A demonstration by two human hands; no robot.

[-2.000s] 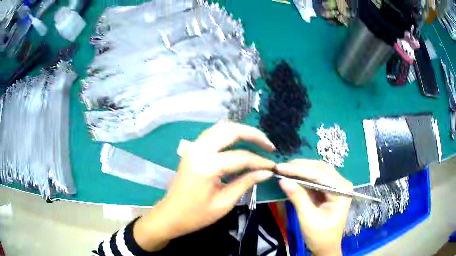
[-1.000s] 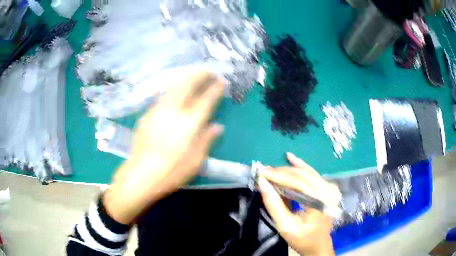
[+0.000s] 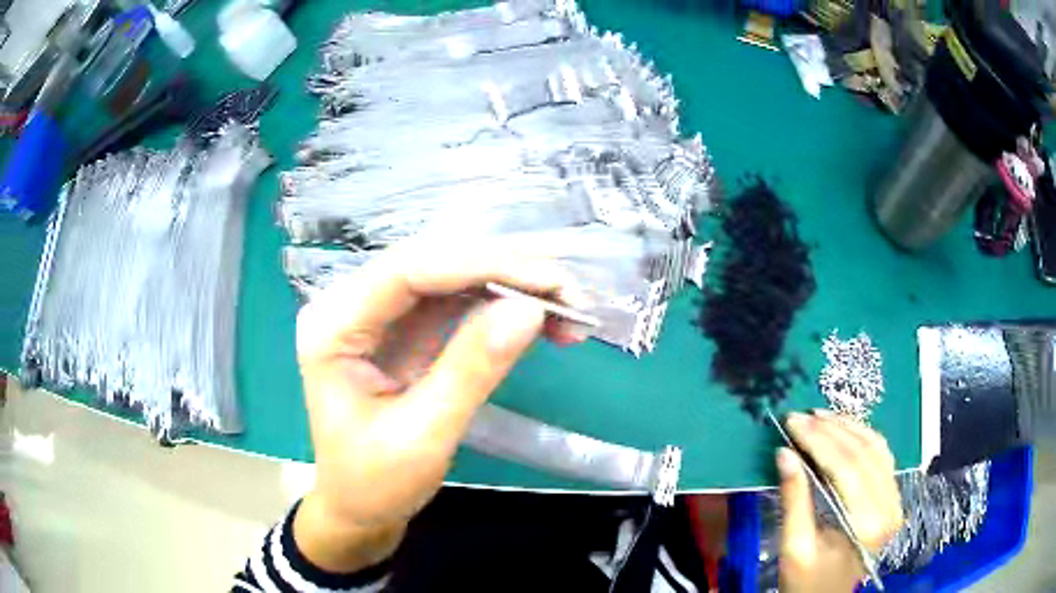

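My left hand (image 3: 405, 394) is raised over the front of the large heap of grey mesh strips (image 3: 463, 151), pinching a short thin silver bar (image 3: 542, 305) between thumb and fingers. My right hand (image 3: 840, 498) holds slim silver tweezers (image 3: 825, 489), their tip at the lower end of the dark pile of small black fittings (image 3: 759, 284). A pile of small silver fittings (image 3: 851, 371) lies just above my right hand. A single mesh strip (image 3: 567, 449) lies near the bench's front edge, its bright end at the edge; my left hand partly hides it.
More grey strips (image 3: 145, 278) lie stacked at the left. A black work pad (image 3: 984, 388) is at the right edge, above a blue bin (image 3: 1013, 521) of grey strips. A steel flask (image 3: 926, 191) stands at the back right, a squat white bottle (image 3: 256, 42) at the back left.
My left hand has come off the single strip and now holds a thin bar up. My right hand has moved right from the strip's end to the black pile. The view has shifted.
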